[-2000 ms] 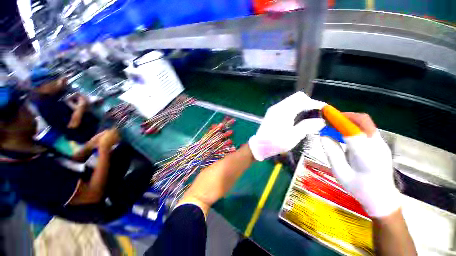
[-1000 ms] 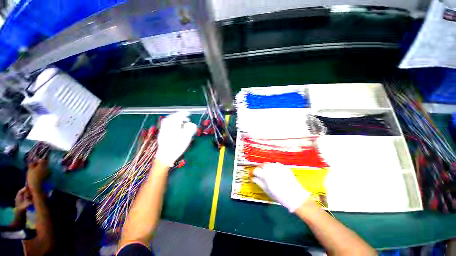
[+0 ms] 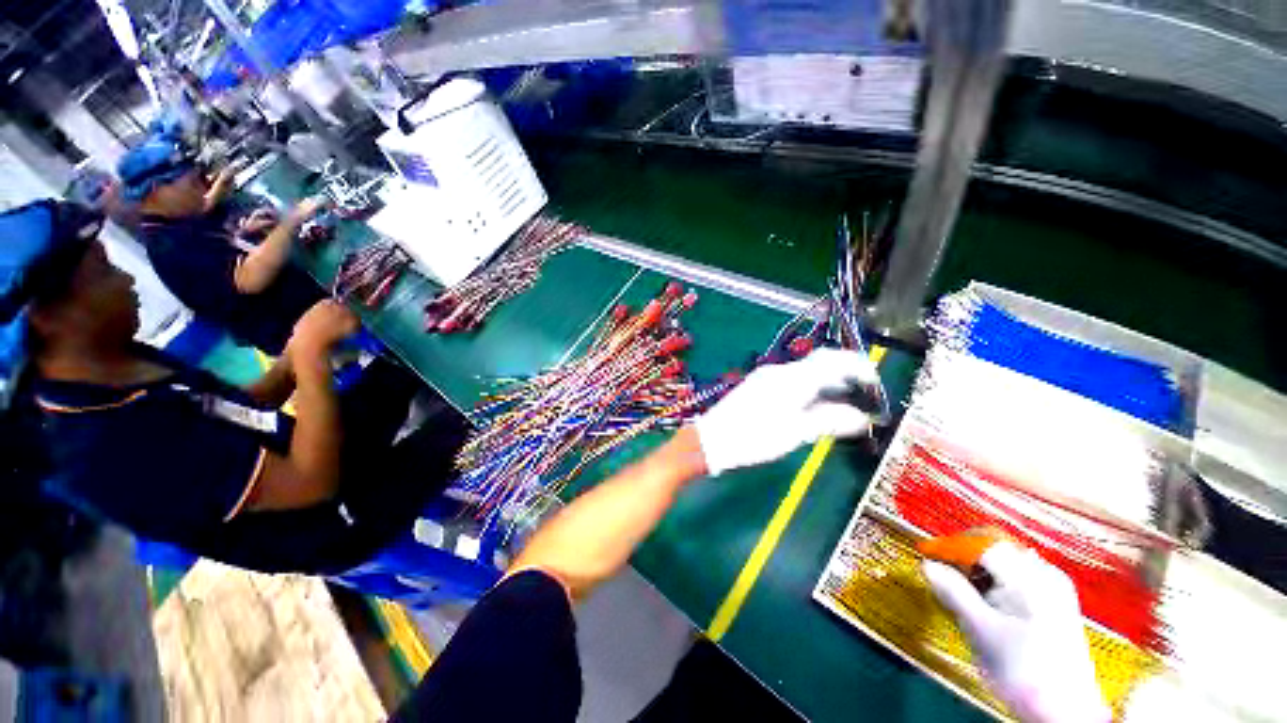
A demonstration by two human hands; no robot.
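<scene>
My left hand (image 3: 785, 410), in a white glove, is at the base of the small harness bunch (image 3: 850, 290) beside the metal post. Its fingertips meet at a dark spot there; whether they grip anything is unclear. My right hand (image 3: 1028, 629), gloved with an orange cover on one fingertip, is over the wire tray (image 3: 903, 653), between the yellow wires (image 3: 889, 582) and the red wires (image 3: 974, 509). Whether it holds a wire cannot be seen. Blue wires (image 3: 1073, 365) lie in the tray's far compartment. A large multicolour harness pile (image 3: 586, 403) with red connectors lies left of my left hand.
The metal post (image 3: 949, 170) stands behind the tray. Yellow tape (image 3: 774, 537) runs along the green bench between pile and tray. A white vented machine (image 3: 466, 184) and smaller harness bundles (image 3: 501, 276) are farther left. Two people (image 3: 155, 438) sit at the left.
The view has turned left. My left hand has moved from the large harness pile to the small bunch by the post. My right hand stays over the tray, now near the red and yellow boundary.
</scene>
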